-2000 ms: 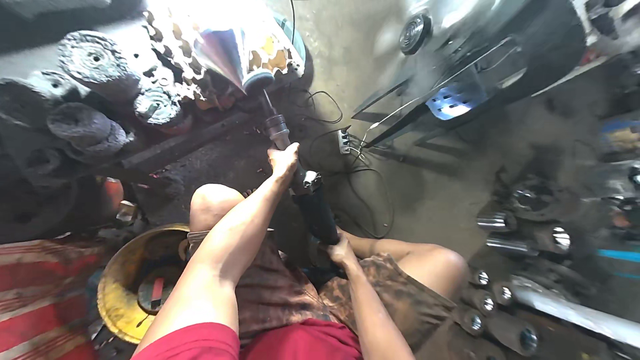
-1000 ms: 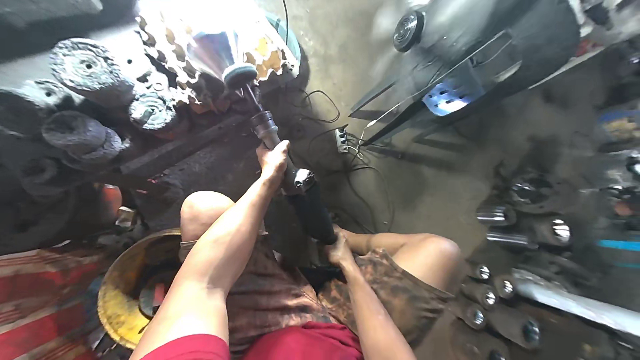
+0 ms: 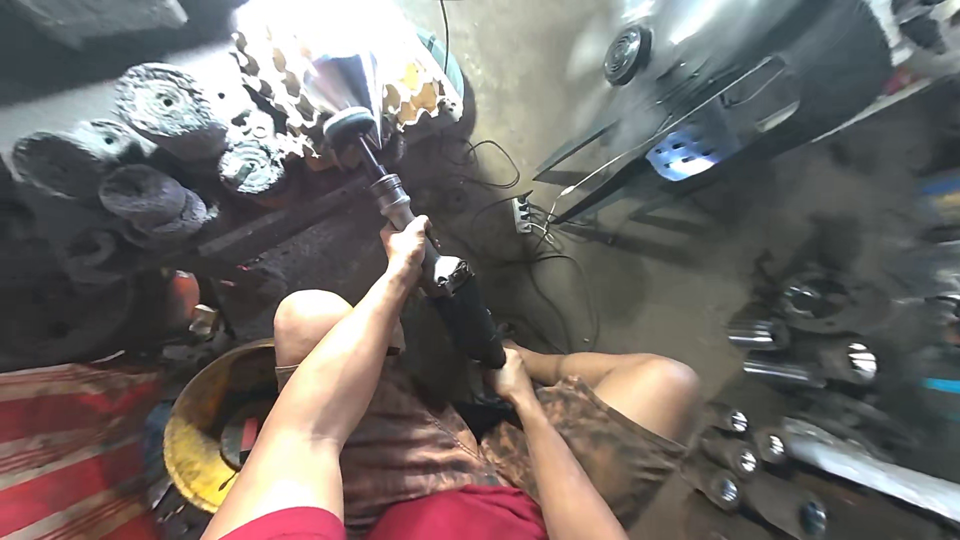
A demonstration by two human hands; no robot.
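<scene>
A long-necked electric die grinder slants across my lap between both hands. My left hand wraps its metal neck near the front collar. Around the black rear end of the body closes my right hand. A round polishing wheel on the tool's shaft is at, and seems to touch, a shiny metal cone under bright light; whether the wheel spins cannot be told. Behind the cone is a scalloped, pale-edged piece.
Worn buffing wheels are piled at upper left. A yellow tub stands beside my left leg. Cables and a power strip lie on the floor, near a large metal vessel. Several polished metal cylinders stand at right.
Both hands keep their hold on the grinder. The wheel at its front has moved slightly up and left along the metal cone since the oldest frame.
</scene>
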